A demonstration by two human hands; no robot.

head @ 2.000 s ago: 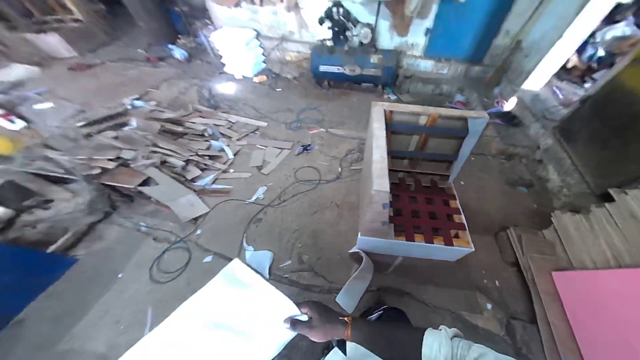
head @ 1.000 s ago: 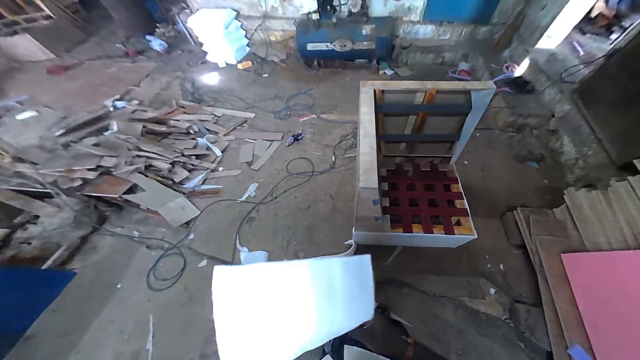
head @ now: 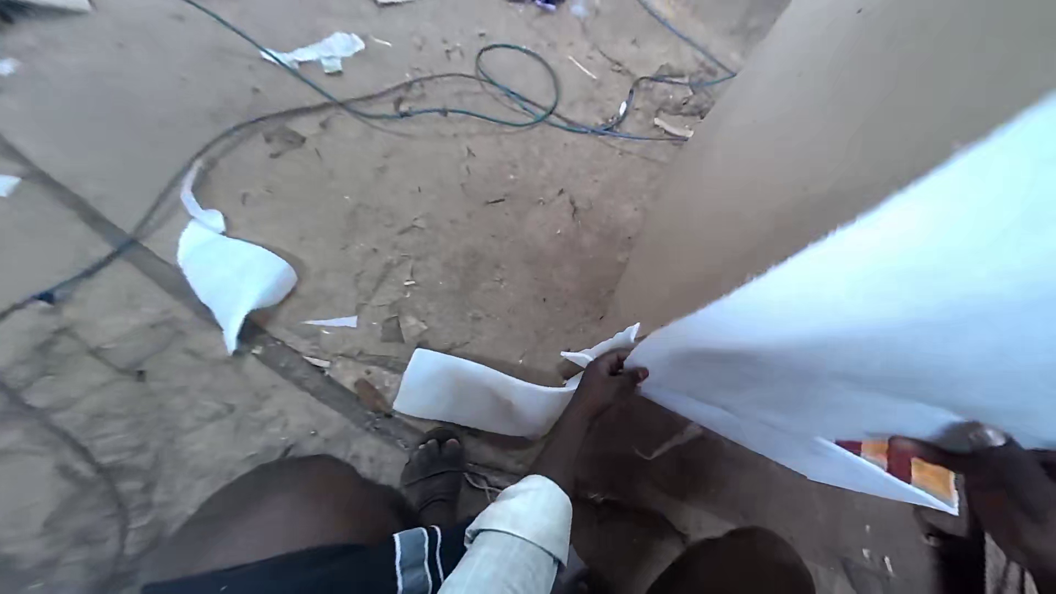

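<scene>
A large white foam or padding sheet point(head: 866, 330) stretches across the right side, over the seat frame, whose tan side panel point(head: 759, 165) stands behind it. My left hand point(head: 606, 381) pinches the sheet's left corner. At the lower right my right hand point(head: 998, 478) holds the sheet's near edge. Between the sheet's edges a bit of dark red webbing point(head: 899, 458) and yellowish material shows. The rest of the seat frame is hidden under the sheet.
A curled white strip point(head: 487, 396) lies on the floor beside my left forearm and my sandalled foot point(head: 435, 470). Another white scrap point(head: 231, 272) lies farther left. A thin hose or cable point(head: 445, 111) loops across the dirt floor, near a torn pale scrap point(head: 322, 51).
The white sheet has moved right, from in front of me to over the seat frame. Both hands now hold its edges. The view has come much closer to the floor and frame.
</scene>
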